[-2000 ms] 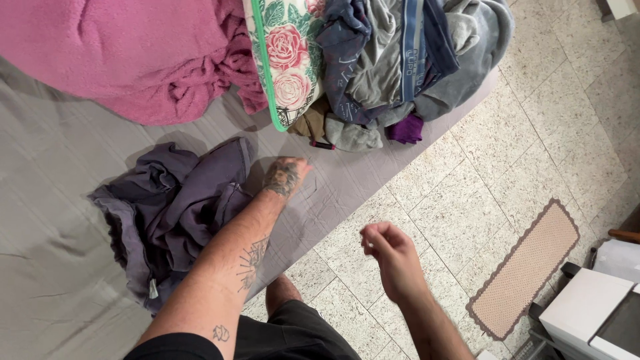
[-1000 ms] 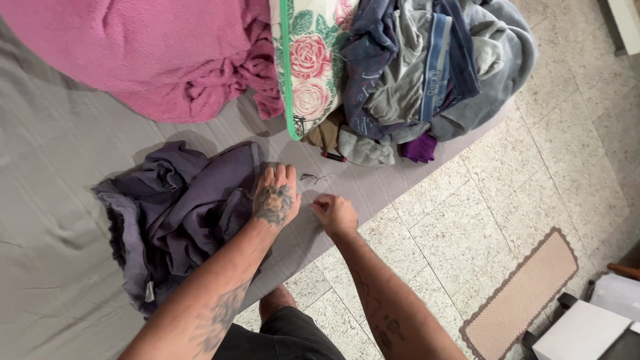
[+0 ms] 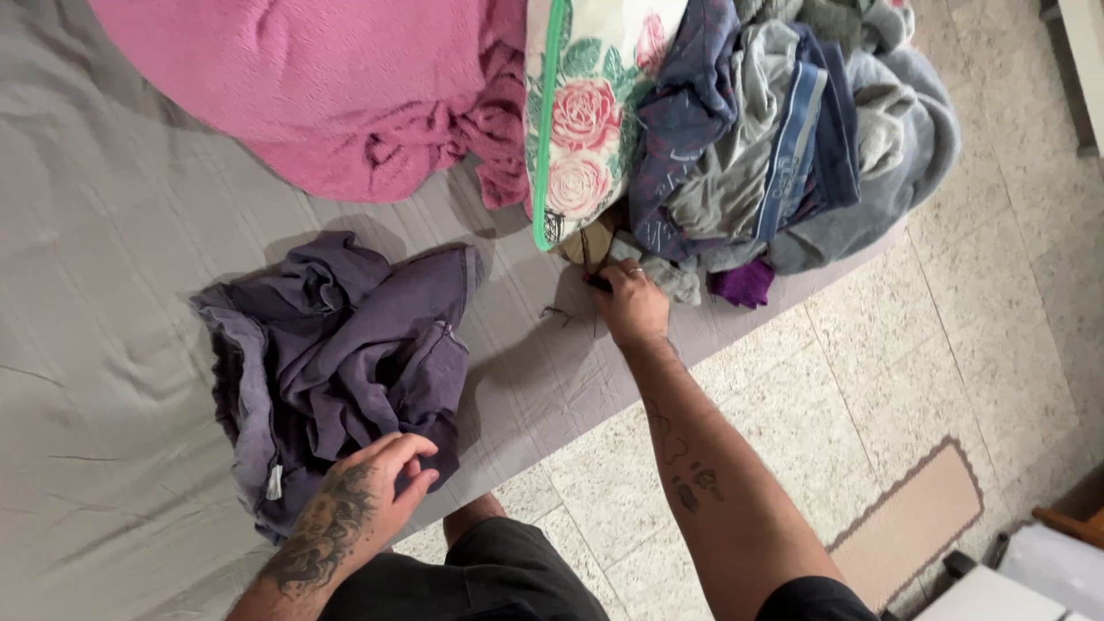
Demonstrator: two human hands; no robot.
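Note:
My right hand [image 3: 634, 302] has its fingers closed on a small dark object [image 3: 597, 282] beside the pile of clothes. The object is too small to name. Over the lower edge of a crumpled purple-grey garment [image 3: 345, 371] hovers my left hand [image 3: 388, 483], fingers apart and holding nothing. Loose dark threads [image 3: 555, 314] lie on the grey sheet [image 3: 517, 379], left of my right hand. A white floral fabric item with green trim [image 3: 586, 129] lies just above. Grey and blue clothes [image 3: 759, 147] are heaped to its right, with a purple cloth [image 3: 742, 283] at their lower edge.
A pink fleece blanket [image 3: 345, 95] lies at the top left of the bed. The bed's edge runs diagonally above the speckled tile floor [image 3: 776, 388]. A beige mat [image 3: 914, 526] is on the floor, near white items [image 3: 992, 595] at the lower right.
My right hand has moved up to the clothes pile and closed on the small dark object there. My left hand has drawn back from the sheet to the lower edge of the purple-grey garment.

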